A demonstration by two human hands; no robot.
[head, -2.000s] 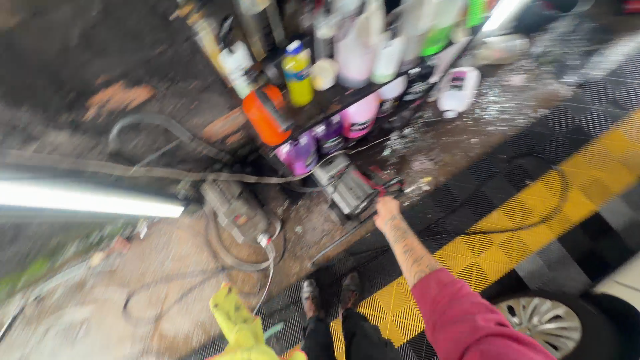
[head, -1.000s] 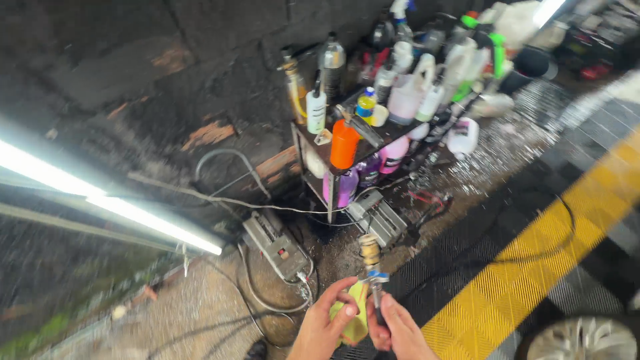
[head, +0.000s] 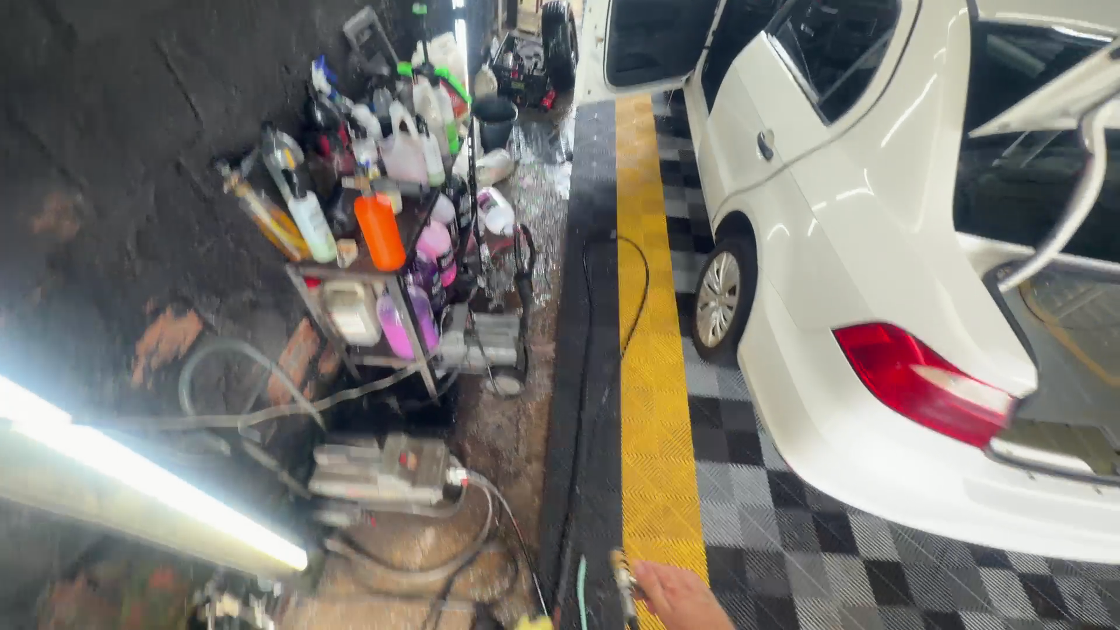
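Observation:
At the bottom edge of the head view my right hand (head: pixel 678 595) is closed on a spray gun (head: pixel 624 582) with a brass-coloured tip, which points up the frame. My left hand is out of sight. A bit of yellow-green cloth (head: pixel 534 622) shows at the bottom edge, left of the gun; what holds it is hidden. The gun lies over the black and yellow floor tiles. A thin green hose or strip (head: pixel 583 595) is just left of it.
At left, a metal shelf (head: pixel 350 267) holds an orange bottle (head: pixel 379 231) and several jugs. Below it sits a pump-like machine (head: pixel 385 472) with hoses. A lit tube lamp (head: pixel 157 490) crosses the lower left. A white car (head: pixel 822 262) stands at right, its rear open. A black hose (head: pixel 584 367) runs along the floor.
The view has swung right, bringing the white car in. One second ago both hands were together at the spray gun with the cloth; now only my right hand shows, lower in the frame.

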